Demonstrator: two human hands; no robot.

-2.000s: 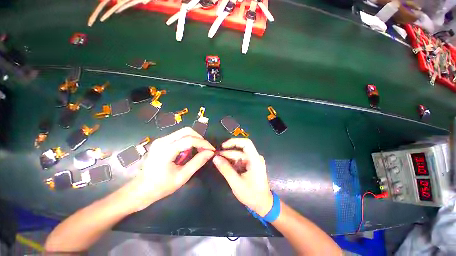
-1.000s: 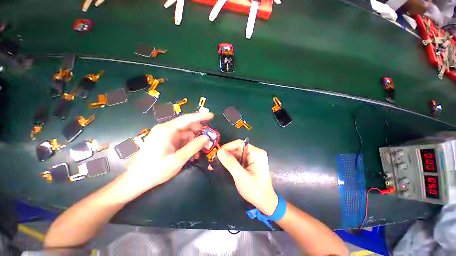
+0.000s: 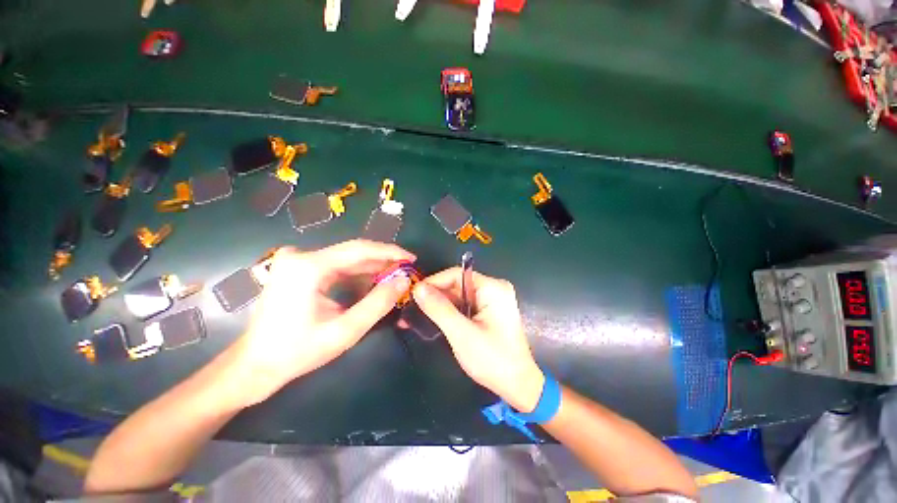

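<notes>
My left hand (image 3: 320, 295) holds a small red-edged watch body (image 3: 392, 280) between thumb and fingers, low over the bench. My right hand (image 3: 482, 319) is close on its right, with thumb and finger at an orange flex cable on the body. A slim metal tool like tweezers (image 3: 466, 267) sticks up from between my right fingers. A blue wrist strap (image 3: 546, 401) is on my right wrist. My fingers hide most of the watch body.
Many display modules with orange tails, one a dark screen (image 3: 554, 213), lie left and beyond my hands. A watch with screen (image 3: 457, 99) lies past the seam. A power supply (image 3: 829, 316) and blue mat (image 3: 696, 359) are at the right.
Two seconds ago both hands' fingertips met; one second ago they were apart with the body showing. Now the right fingertips are back at the body. The whole view has shifted slightly.
</notes>
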